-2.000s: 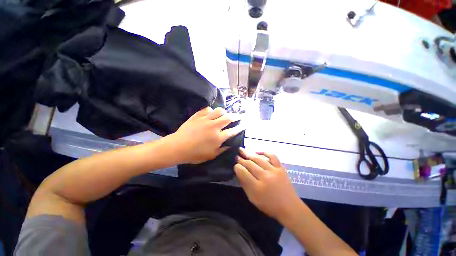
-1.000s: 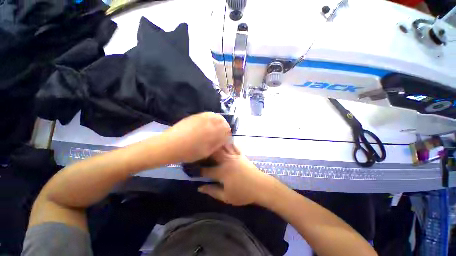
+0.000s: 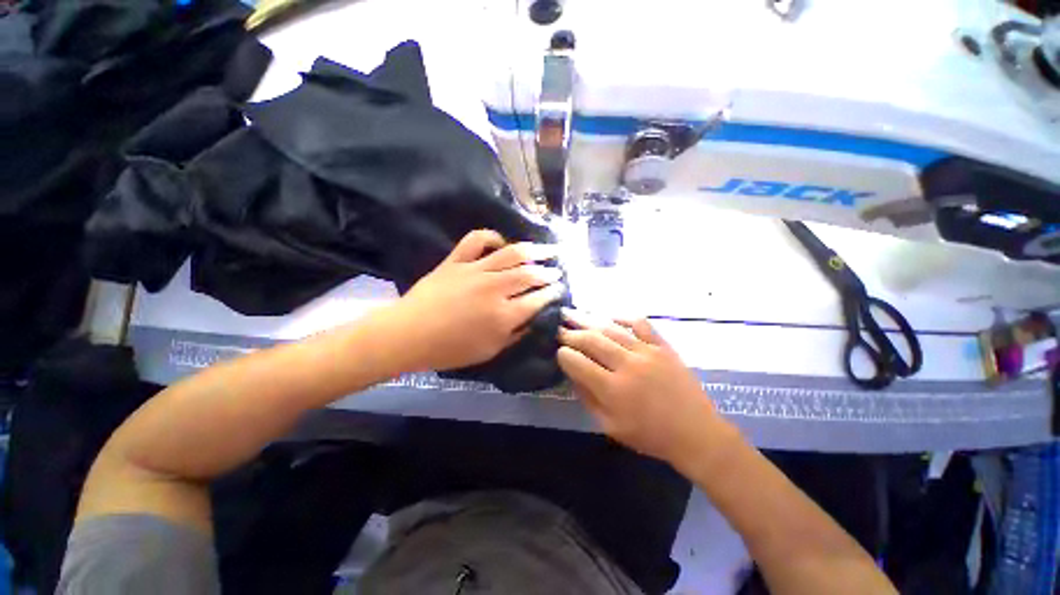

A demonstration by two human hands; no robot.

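A limp black garment piece (image 3: 360, 174) lies bunched on the table left of the needle, its right edge at the brightly lit presser foot area. My left hand (image 3: 488, 305) lies flat on the cloth just in front of the foot, fingers towards the needle. My right hand (image 3: 628, 378) is at the cloth's right edge, fingertips touching it; whether they pinch it is unclear. The white sewing machine (image 3: 790, 151) with blue stripe and "JACK" lettering stands behind. Glare hides the needle and foot details.
Black shears (image 3: 866, 320) lie on the table right of the needle. A ruler strip (image 3: 814, 403) runs along the front edge. Small coloured items (image 3: 1017, 349) sit at the right end. A black garment heap (image 3: 81, 151) is at far left. A blue crate (image 3: 1029, 511) shows at lower right.
My hands were close together over bunched cloth a second ago; now they are apart, the left flat on the cloth, the right at its edge. The cloth's upper points have changed shape.
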